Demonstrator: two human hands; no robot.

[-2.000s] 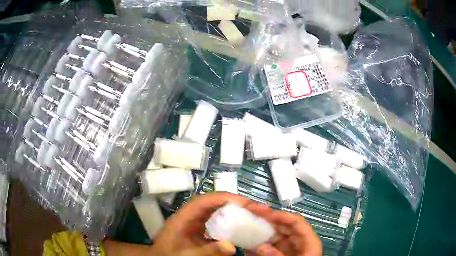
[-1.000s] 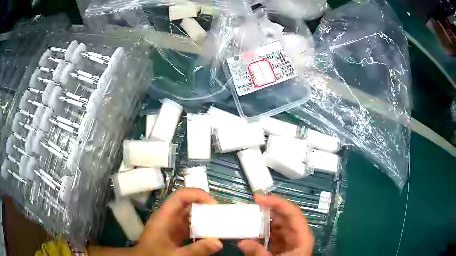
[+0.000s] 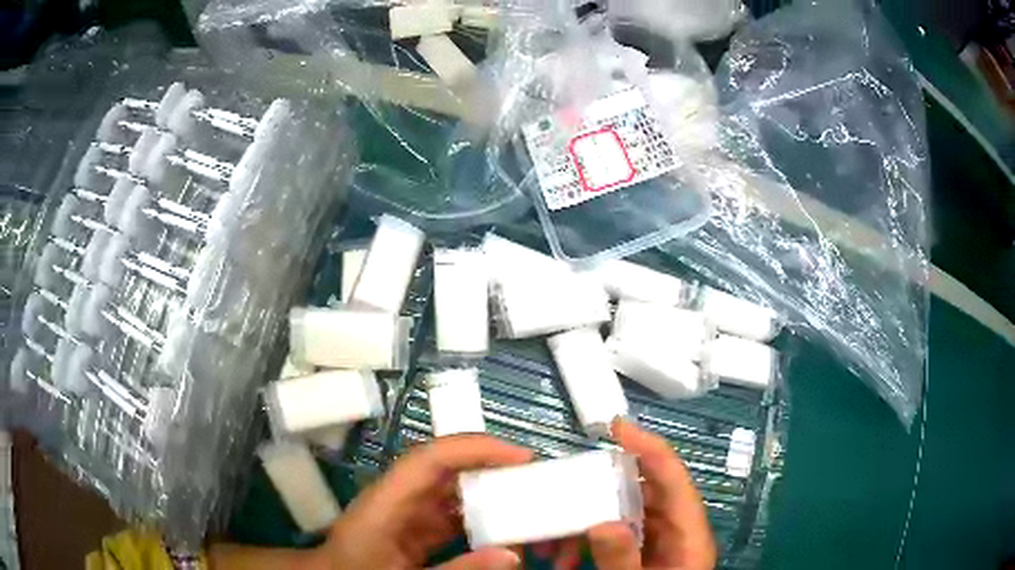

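Note:
A white block part [image 3: 548, 500] with clear ends is held between my two bare hands at the bottom centre. My left hand [image 3: 417, 507] grips its left end. My right hand [image 3: 671, 507] grips its right end, fingers around the clear edge. Several loose white blocks [image 3: 348, 338] lie in a pile beyond my hands. Some of them rest on a flat clear tray with thin rods [image 3: 679, 445]. The lower parts of both hands are cut off by the picture's bottom edge.
Stacked clear blister trays [image 3: 258, 367] with white-headed metal pins stand at the left. A label card [image 3: 602, 150] lies on a small clear plastic box [image 3: 634, 234] at the back. A crinkled clear bag [image 3: 835, 223] spreads to the right over the green bench [image 3: 863, 479].
The held block has turned from a slanted end view to lying lengthwise between my hands, then tilted slightly. Both hands still hold it. The camera view has shifted a little.

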